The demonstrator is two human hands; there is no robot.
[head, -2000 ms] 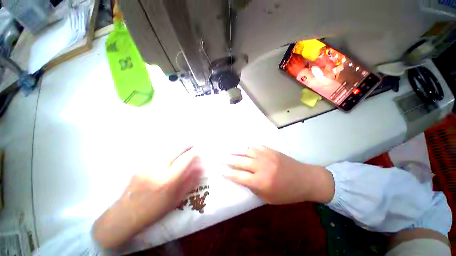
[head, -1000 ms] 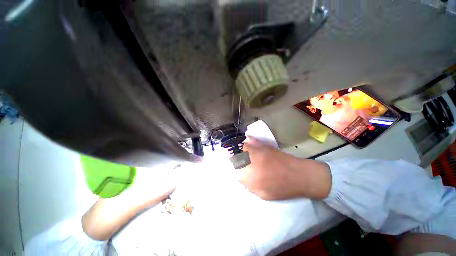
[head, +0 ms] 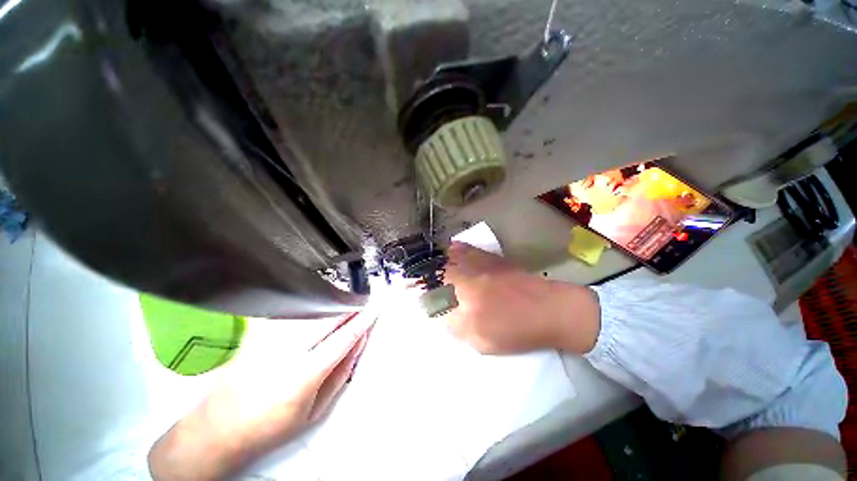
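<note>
A white cloth panel (head: pixel 442 404) lies on the machine bed under the needle area (head: pixel 413 268), glaring strongly in the lamp light. My left hand (head: pixel 291 380) lies on the cloth at the left, fingers together and pointing up toward the presser foot area. My right hand (head: pixel 512 305) is at the right of the needle area, its fingertips partly hidden behind the small parts there. A white cloth edge shows above it. I cannot tell if either hand pinches the cloth.
The grey sewing machine head (head: pixel 235 141) with a ribbed cream knob (head: pixel 460 162) fills the top. A lit smartphone (head: pixel 639 214) and yellow scrap (head: pixel 587 245) lie right. A green holder (head: pixel 191 333) is left, black scissors (head: pixel 810 211) far right, an orange-red basket (head: pixel 836 301) below them.
The view has moved close to the machine head. The cloth has turned and shifted; its brown motif no longer shows. My left hand moved up toward the needle area; my right hand stays beside it.
</note>
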